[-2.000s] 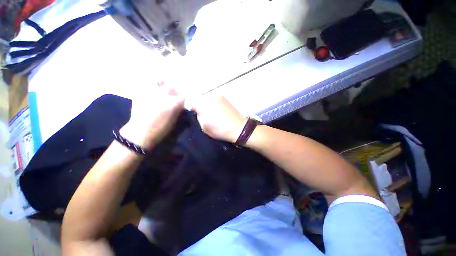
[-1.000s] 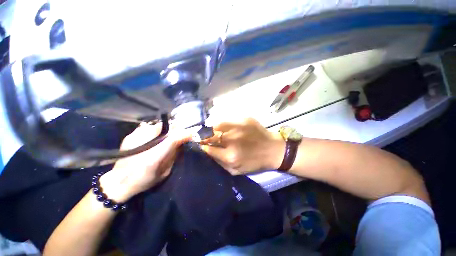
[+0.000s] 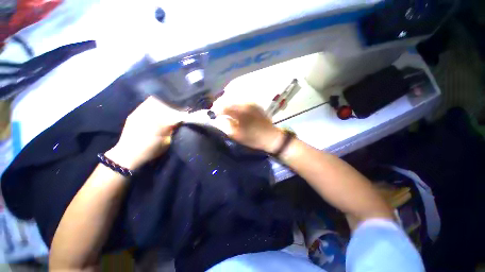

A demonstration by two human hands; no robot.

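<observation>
A large black cloth panel (image 3: 212,196) hangs from the machine table's front edge over the lap and spreads left over the white table. My left hand (image 3: 151,127) is on the cloth's upper edge at the needle area, its fingertips overexposed. My right hand (image 3: 247,125) pinches the same edge on the right, slightly blurred. A small white piece (image 3: 218,123) with a dark spot shows between the hands; its shape is unclear. The white sewing machine (image 3: 255,32) with a blue stripe stands just above the hands. Its presser foot and needle are hidden or blurred.
Thread snips (image 3: 283,96) lie on the machine bed right of my right hand. A black box (image 3: 376,91) and a red round item (image 3: 344,112) sit at the right table edge. Dark strips (image 3: 48,66) lie at the back left. Boxes and dark cloth are below right.
The view has pulled back from the machine head, which now appears higher. Both hands remain at the cloth edge near the needle area. The dark strips at the back left are visible again.
</observation>
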